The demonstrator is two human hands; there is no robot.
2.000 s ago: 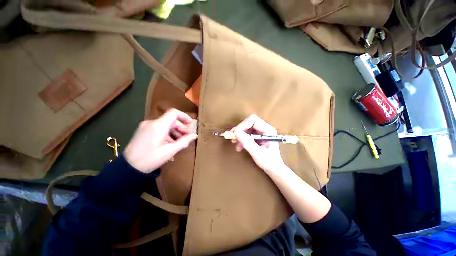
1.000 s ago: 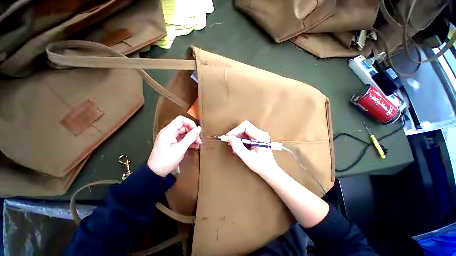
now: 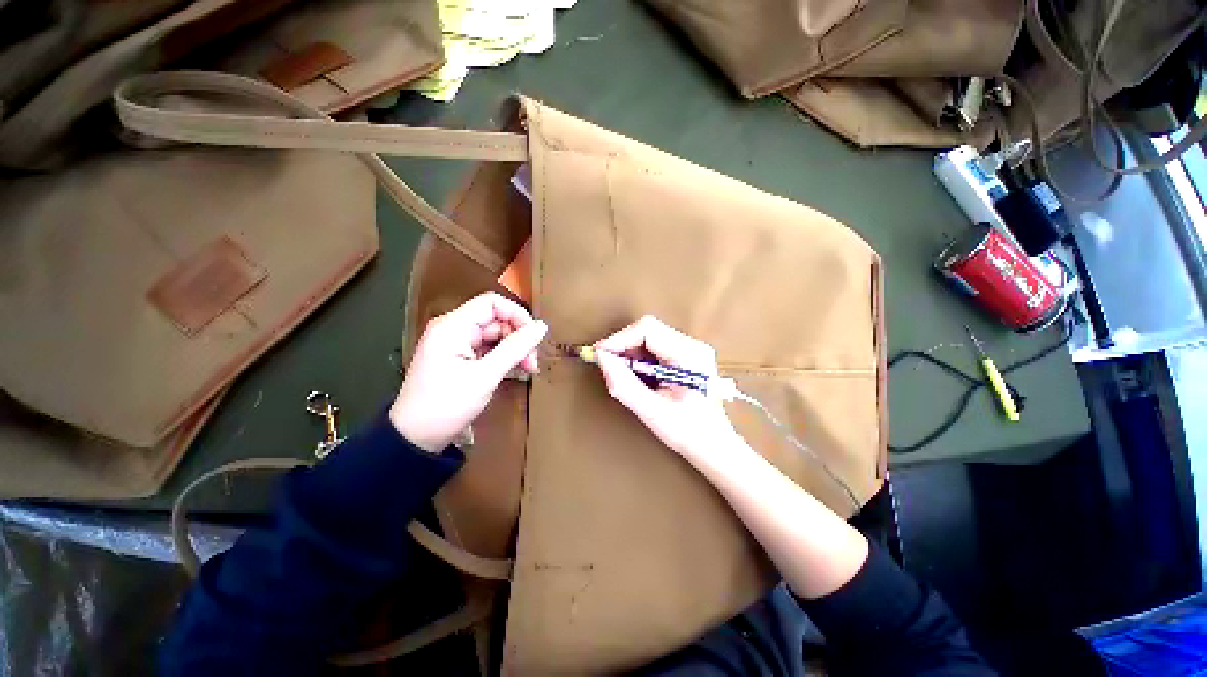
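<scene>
A tan tote bag [image 3: 702,251] lies on its side in front of me, its opening edge towards the left. My right hand [image 3: 669,390] holds the thread burner pen [image 3: 675,376] like a writing pen, its tip at the seam near the opening edge. A thin pale cord runs from its rear over the bag. My left hand [image 3: 470,364] is at the opening edge, thumb and forefinger pinched just left of the tip. Whether it pinches a thread is too small to tell.
Other tan bags [image 3: 119,265] lie at left and far right. Yellow sheets [image 3: 490,46] lie beyond. At right are a red can [image 3: 1002,278], a power strip [image 3: 973,185], a yellow-handled tool [image 3: 995,380] and a black cable [image 3: 927,430]. A gold clasp [image 3: 323,421] lies at left.
Since the first frame the pen's rear has swung slightly downwards and its cord shows over the bag. Both hands remain at the seam near the opening edge. The view has shifted.
</scene>
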